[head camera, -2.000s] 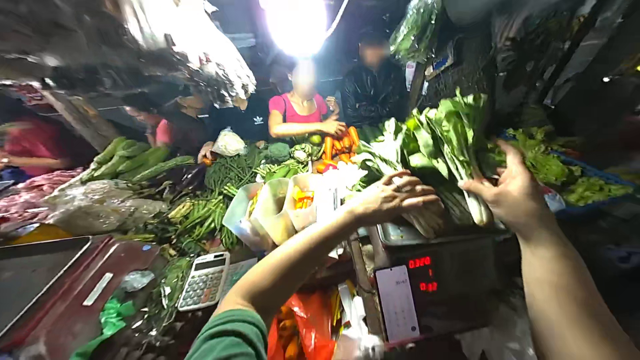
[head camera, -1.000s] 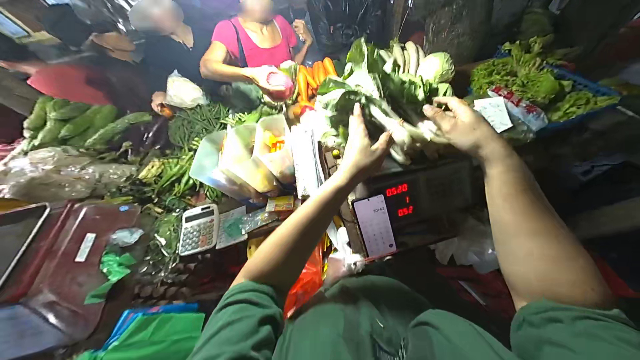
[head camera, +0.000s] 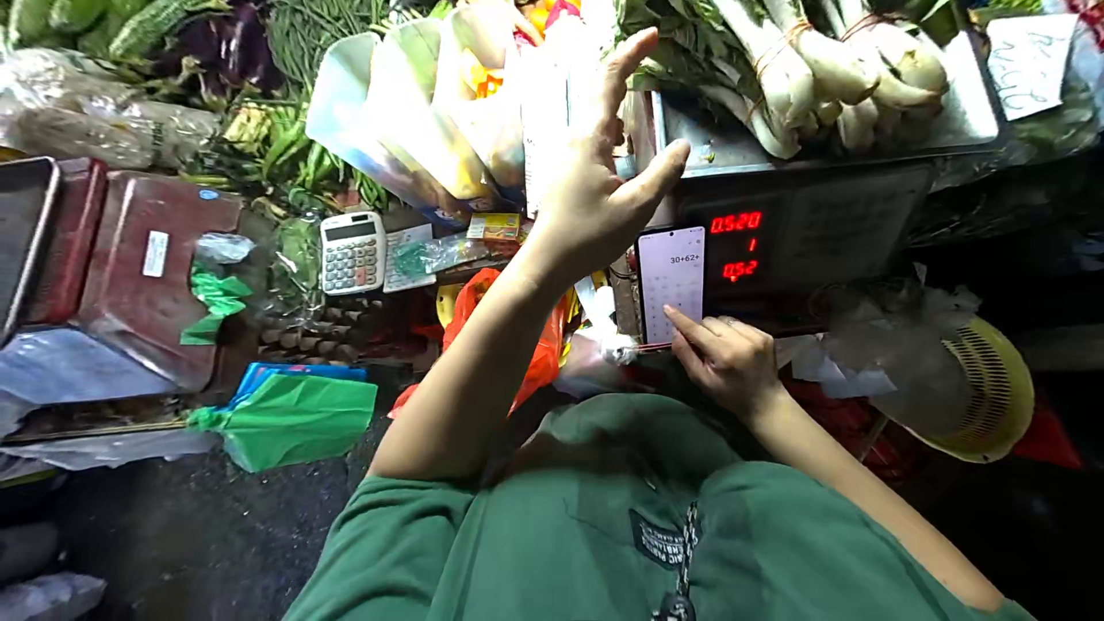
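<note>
Bundles of leafy greens with thick white stems (head camera: 811,73) lie on the metal pan of a digital scale (head camera: 975,95), tied with thin bands. Red digits glow on the scale's display (head camera: 736,246). Against its front leans a smartphone (head camera: 673,285) with a calculator on its screen. The index finger of my right hand (head camera: 729,358) touches the phone's lower screen. My left hand (head camera: 604,181) is raised just left of the scale, fingers spread and nothing in it, partly washed out by bright light.
At left are translucent containers (head camera: 345,95), a desk calculator (head camera: 352,253), a dark red scale (head camera: 155,267) and a green plastic bag (head camera: 302,418). A red-orange bag (head camera: 545,362) hangs below my left forearm. On the right are a yellow plastic basket (head camera: 1005,388) and a handwritten card (head camera: 1028,65).
My right hand has left the greens and come down to the phone. My left hand has also come off the greens, which now rest on the scale. The view has tilted down.
</note>
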